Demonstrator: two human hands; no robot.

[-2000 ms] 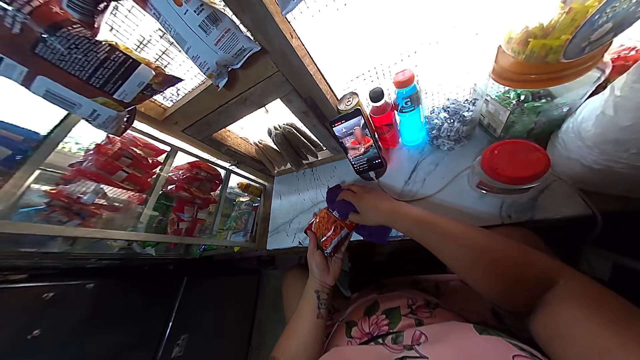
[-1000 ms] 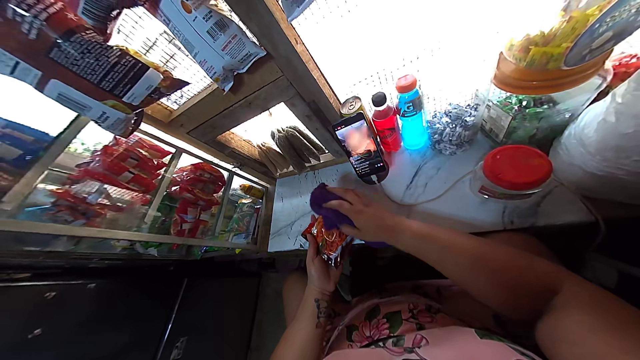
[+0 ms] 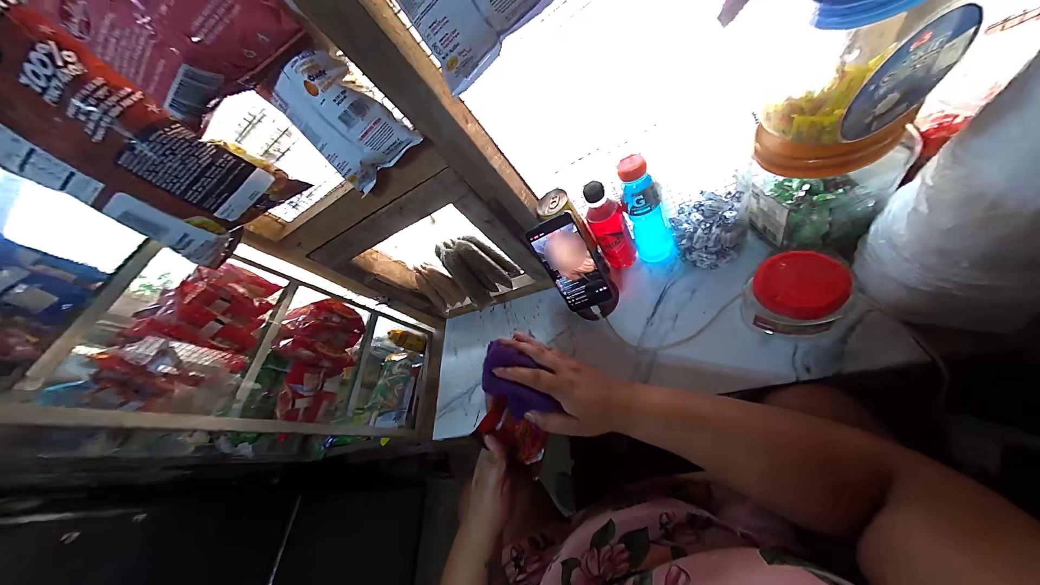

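Observation:
My right hand [image 3: 573, 390] presses a bunched purple cloth [image 3: 516, 375] against the upper part of a red snack packet [image 3: 524, 435]. Below it, my left hand [image 3: 490, 471] grips the packet by its lower left side, thumb on the front. Both hands are at the near edge of the marble-patterned counter [image 3: 674, 341]. The cloth hides much of the packet. Beyond my hands a smartphone [image 3: 569, 260] with a lit screen leans upright, a cable at its lower end.
Behind the phone stand a can [image 3: 555, 203], a red drink bottle [image 3: 609, 227] and a blue drink bottle [image 3: 647, 211]. Rightward are a red-lidded jar [image 3: 800, 288] and a larger candy jar [image 3: 829, 195]. Snack packs [image 3: 341, 118] hang at upper left above shelves of red packets [image 3: 211, 305].
The purple cloth, beside the packet's upper right two seconds ago, now covers the packet's upper part under my right hand. My left hand keeps its hold.

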